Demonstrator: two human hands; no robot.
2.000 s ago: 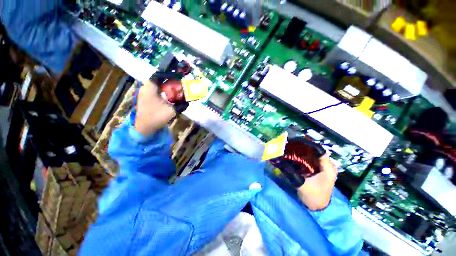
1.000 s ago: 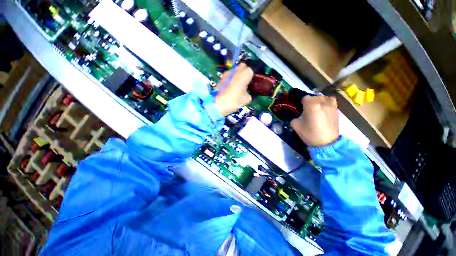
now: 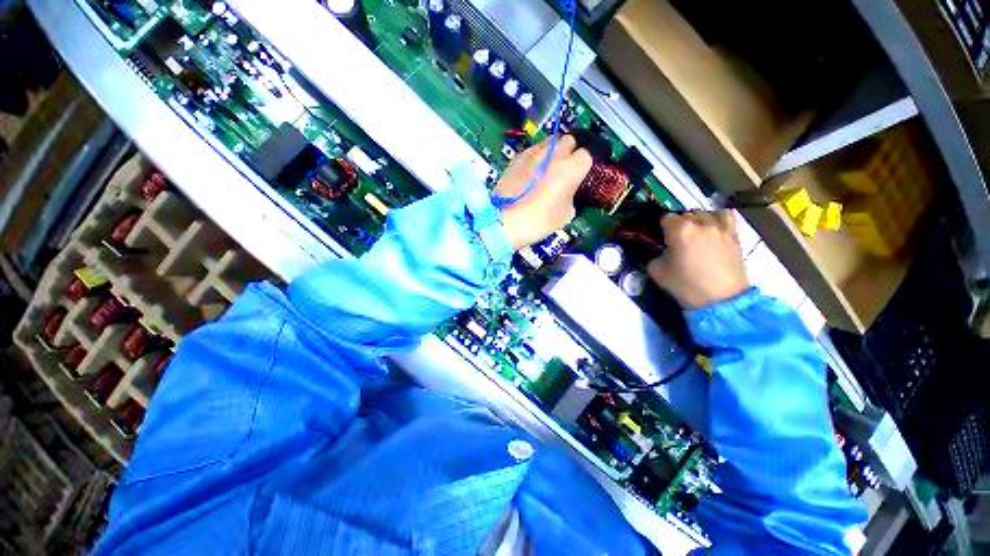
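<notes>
My left hand (image 3: 543, 190) is over the far part of a green circuit board (image 3: 423, 92), its fingers closed around the left end of a red wound coil (image 3: 606, 185). A blue cord (image 3: 562, 98) runs from that wrist. My right hand (image 3: 700, 255) grips a second dark red wound coil (image 3: 643, 234) just to the right, also at the board. The two coils are side by side. My fingers hide their outer ends, and I cannot tell whether they are fully seated. A white bar (image 3: 613, 310) lies on the board just nearer to me.
A pulp tray (image 3: 206, 277) with several red coils is below the line at left. Yellow blocks (image 3: 812, 213) lie in a cardboard carton (image 3: 695, 98) beyond the boards. A pale rail (image 3: 217, 196) runs along the near board edge. Another long white bar (image 3: 358, 87) is at upper left.
Since two seconds ago, both hands have moved from the near edge to the far part of the board with the coils. Over the last second they have hardly moved; the view has shifted slightly.
</notes>
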